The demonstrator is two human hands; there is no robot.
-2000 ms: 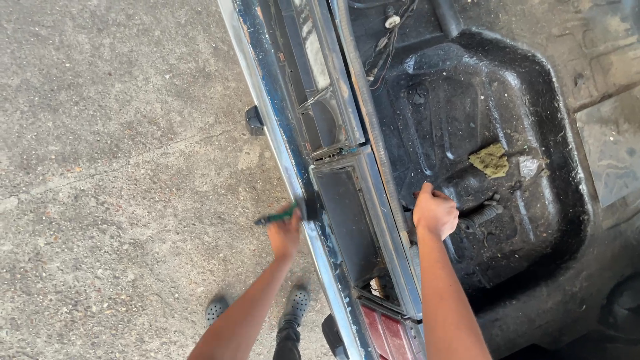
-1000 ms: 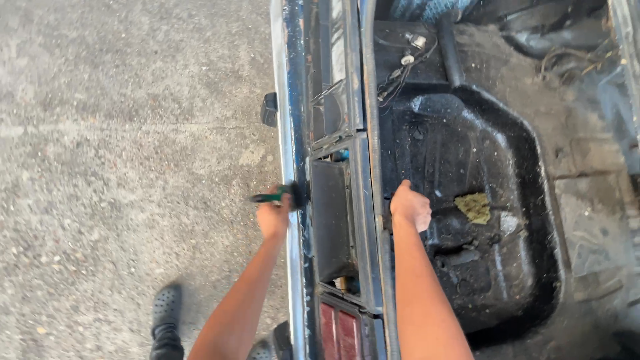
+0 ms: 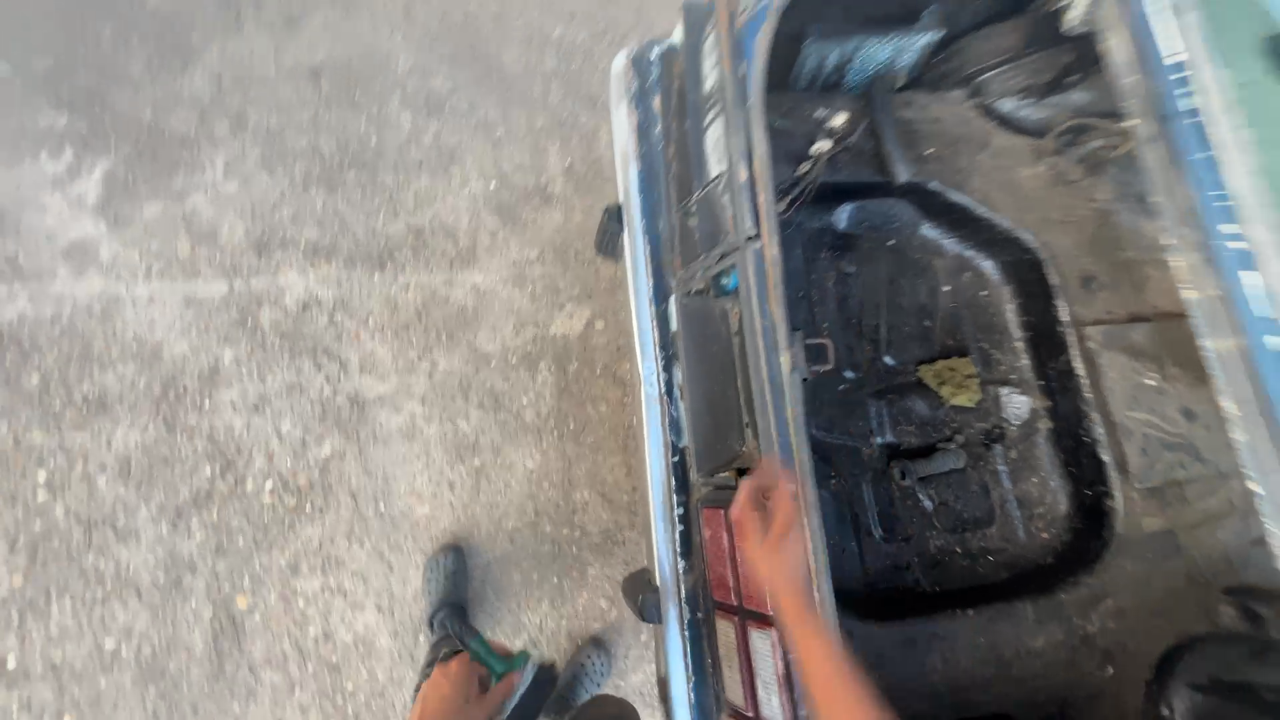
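Low in the view, my left hand (image 3: 462, 688) grips the green handle of a brush (image 3: 500, 662) with a dark head, over the ground and away from the car. My right hand (image 3: 770, 515) is at the car's rear edge, beside the red tail light (image 3: 722, 555); the blur hides whether its fingers hold anything. A dark recessed panel (image 3: 712, 385) lies just above that hand. To the left of the panel runs the chrome and blue rear bumper (image 3: 652, 400).
The open trunk has a black spare-wheel well (image 3: 1075, 450) with a yellowish sponge-like piece (image 3: 950, 381) in it. Loose wires (image 3: 822, 150) lie at its upper left. Concrete ground (image 3: 300, 350) spans the left. My clog-type shoes (image 3: 447, 580) stand near the bumper.
My left hand has moved off the bumper, down towards my feet, with the brush. My right hand has moved from over the wheel well to the edge by the tail light. The view has shifted.
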